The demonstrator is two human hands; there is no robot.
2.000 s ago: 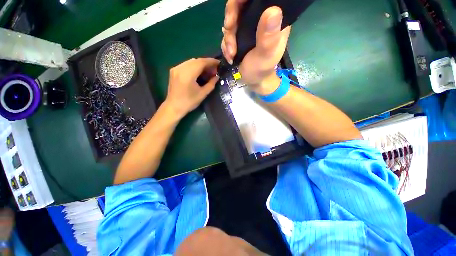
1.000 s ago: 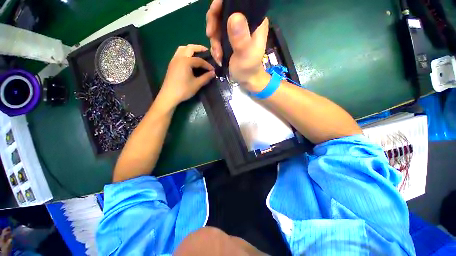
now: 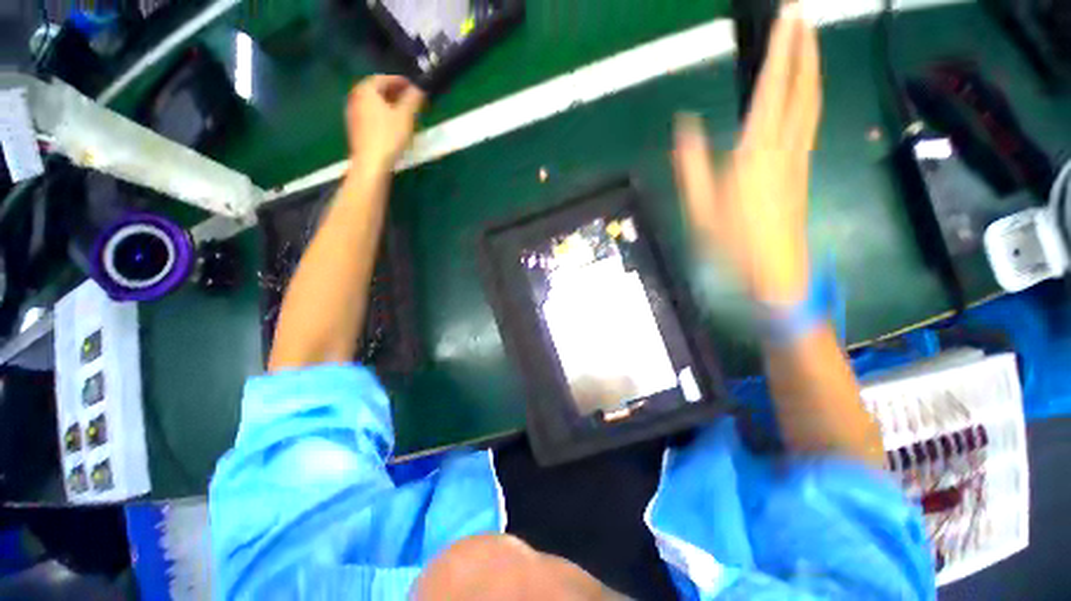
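Observation:
The opened tablet (image 3: 605, 335) lies in its black holding frame (image 3: 513, 340) on the green bench before me, untouched by either hand. A second black frame (image 3: 476, 45) with a tablet is beyond the white rail, cut by the top edge. My left hand (image 3: 382, 117) reaches over the parts tray, its bent fingers at that frame's near corner, seemingly gripping it. My right hand (image 3: 758, 206) is blurred and raised right of the near tablet, thumb apart from the fingers. The dark screwdriver (image 3: 754, 41) shows beside its fingertips, cut by the top edge.
The black parts tray (image 3: 403, 305) is partly hidden under my left forearm. A purple-ringed device (image 3: 141, 256) and a white picture sheet (image 3: 132, 399) are at left. The white rail (image 3: 564, 96) crosses behind. A slim black box (image 3: 949, 217) and a notebook (image 3: 957, 464) are at right.
Both hands have left the near tablet. The left moved up and away past the rail; the right moved right and opened off the screwdriver. The second framed tablet has come into view.

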